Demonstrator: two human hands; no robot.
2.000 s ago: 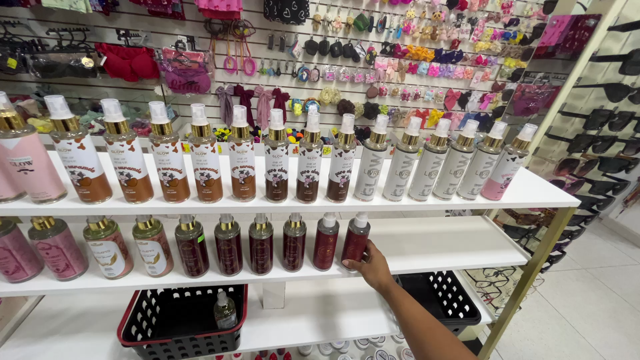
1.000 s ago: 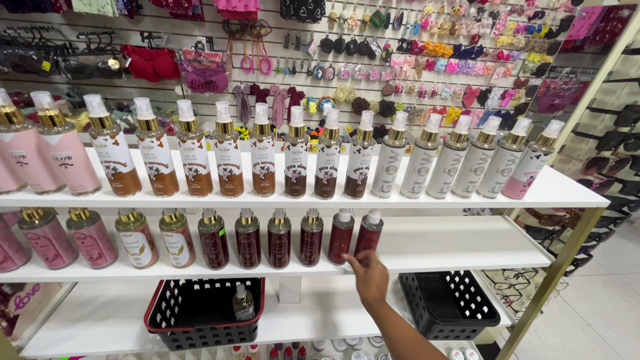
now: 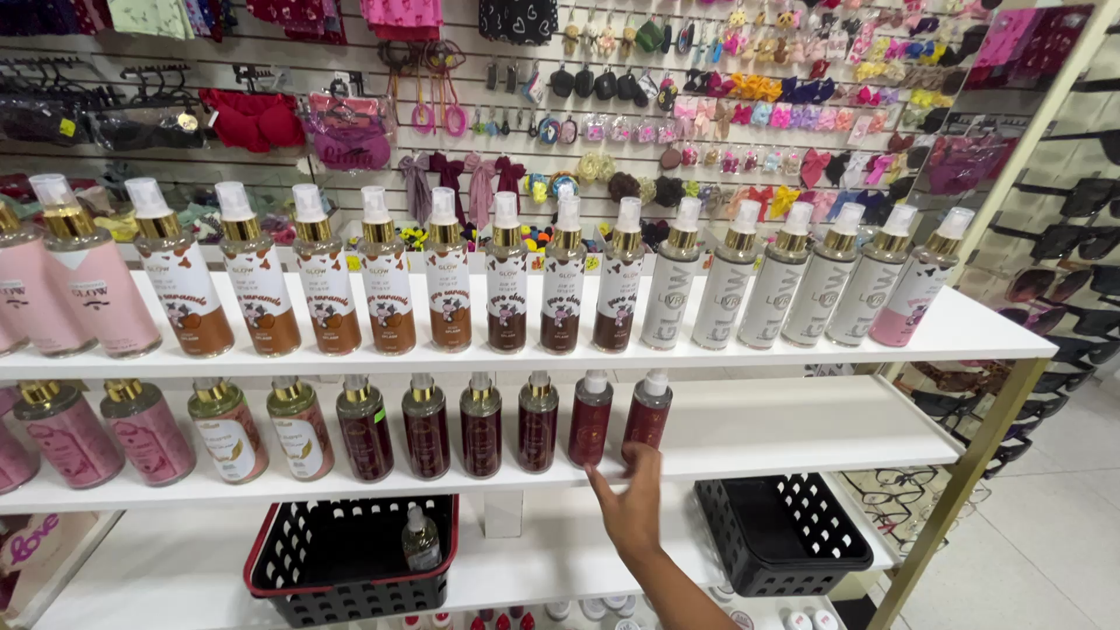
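My right hand (image 3: 632,500) reaches up from the bottom edge to the middle shelf. Its fingertips are at the lower front of the rightmost dark red spray bottle (image 3: 648,411), and the thumb is spread to the left, below the neighbouring red bottle (image 3: 591,422). The two bottles stand upright with a small gap between them. To their left is a row of darker bottles with gold collars (image 3: 537,429), then white-labelled bottles (image 3: 297,433) and pink ones (image 3: 149,437). My left hand is out of view.
Body splash bottles (image 3: 505,280) line the top white shelf (image 3: 980,328). On the bottom shelf are a black basket with a red rim (image 3: 350,584) holding one bottle, and a plain black basket (image 3: 787,551). Sunglasses (image 3: 1063,241) hang at the right; hair accessories cover the back wall.
My right hand has shifted from the right side of the rightmost red bottle to its lower front, and the thumb now spreads left. The bottles still stand in their row.
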